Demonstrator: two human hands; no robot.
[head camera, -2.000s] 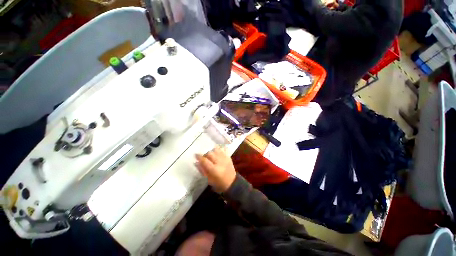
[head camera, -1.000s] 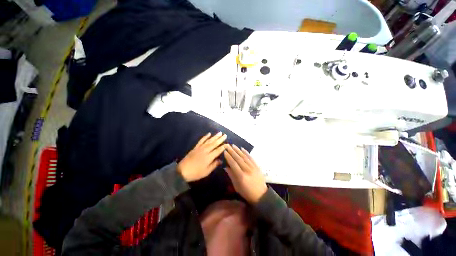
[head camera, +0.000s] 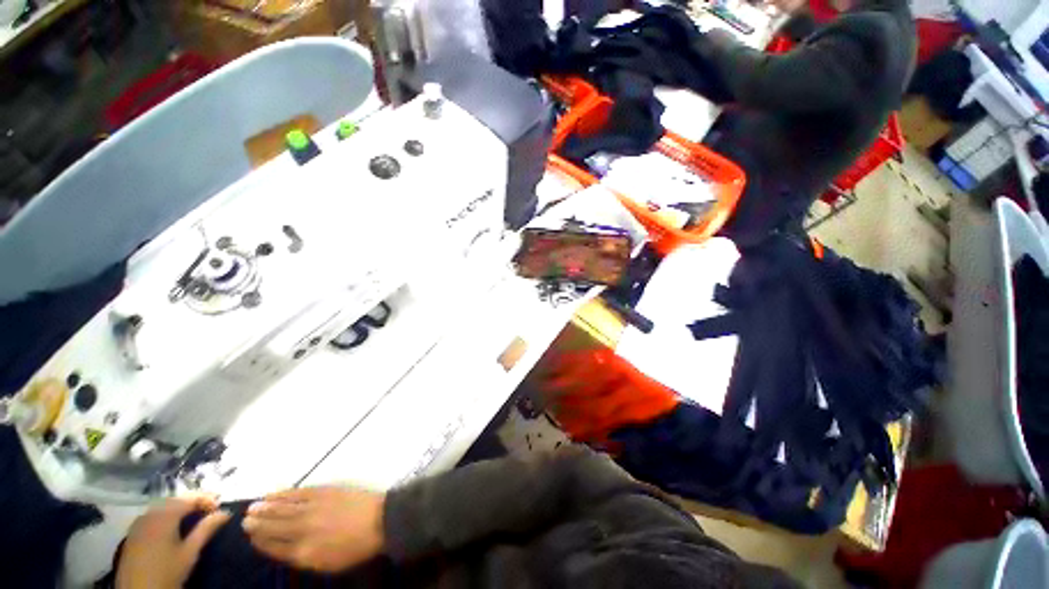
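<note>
The white sewing machine head (head camera: 345, 230) lies diagonally across the left half, its needle area (head camera: 190, 466) at the lower left. Dark cloth (head camera: 236, 547) lies on the bed just below the needle area. My right hand (head camera: 316, 527) rests flat on this cloth with its fingers pointing left. My left hand (head camera: 167, 547) is at the bottom edge, partly cut off, with thumb and fingers on the cloth beside it. A smartphone (head camera: 573, 255) with a reddish-brown lit screen lies on the small tray at the machine's right end.
An orange basket (head camera: 719, 173) with white pieces stands behind the phone. Dark fabric strips (head camera: 805, 345) are heaped to the right beside a white paper sheet (head camera: 679, 311). A person (head camera: 828, 81) in dark clothes is at the upper right. Pale bins (head camera: 984, 334) stand at the right edge.
The view has swung from the cloth at the left back towards the phone and strips. Both hands are now at the lower left on the cloth near the needle area.
</note>
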